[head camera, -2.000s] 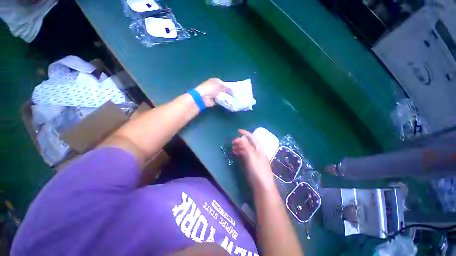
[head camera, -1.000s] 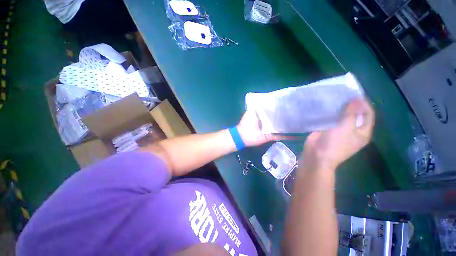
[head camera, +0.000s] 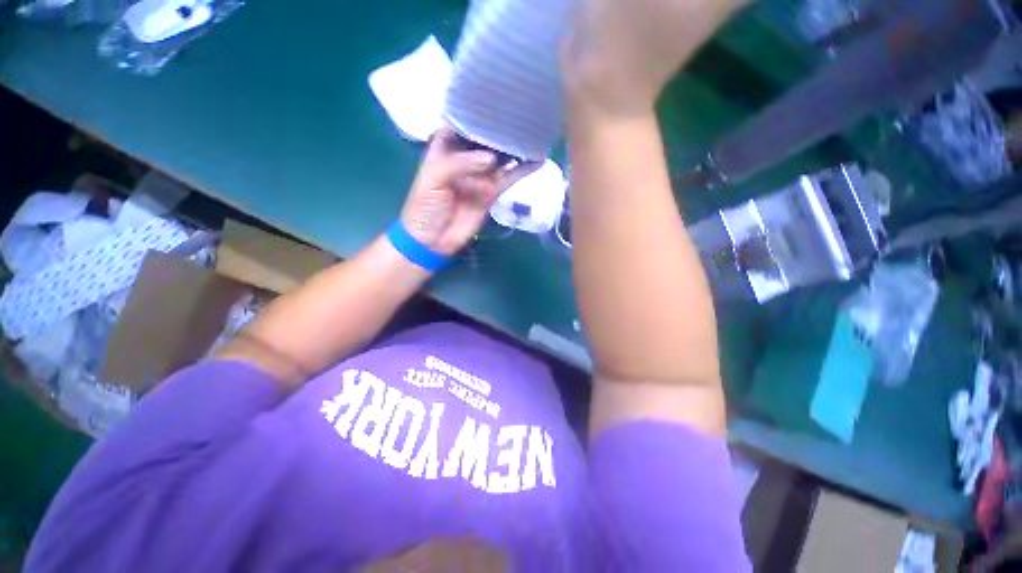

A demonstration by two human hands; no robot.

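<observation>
A long pale grey, ribbed-looking pack (head camera: pixel 510 78) stands over the bench, blurred and cut off by the top edge. My left hand (head camera: pixel 454 185), with a blue wrist band, holds its lower end; a dark edge shows at the fingers. My right hand (head camera: pixel 639 50) is blurred at the top edge, against the pack's right side; its fingers are mostly hidden. White wrapping (head camera: pixel 412 90) lies left of the pack. A white housing (head camera: pixel 532 202) with a small black module lies just right of my left hand. My right forearm hides the bench beyond it.
The silver screw feeder (head camera: pixel 801 229) stands at the right, with a blurred grey bar above it. A teal item (head camera: pixel 841 375) and clear bags (head camera: pixel 902 313) lie below it. A bagged white housing (head camera: pixel 168 17) is at top left. An open carton (head camera: pixel 168 313) with packing is below the left bench edge.
The pack has gone from lying across between my hands to upright, and both hands have moved up and left in view. The white wrapping now lies apart on the bench.
</observation>
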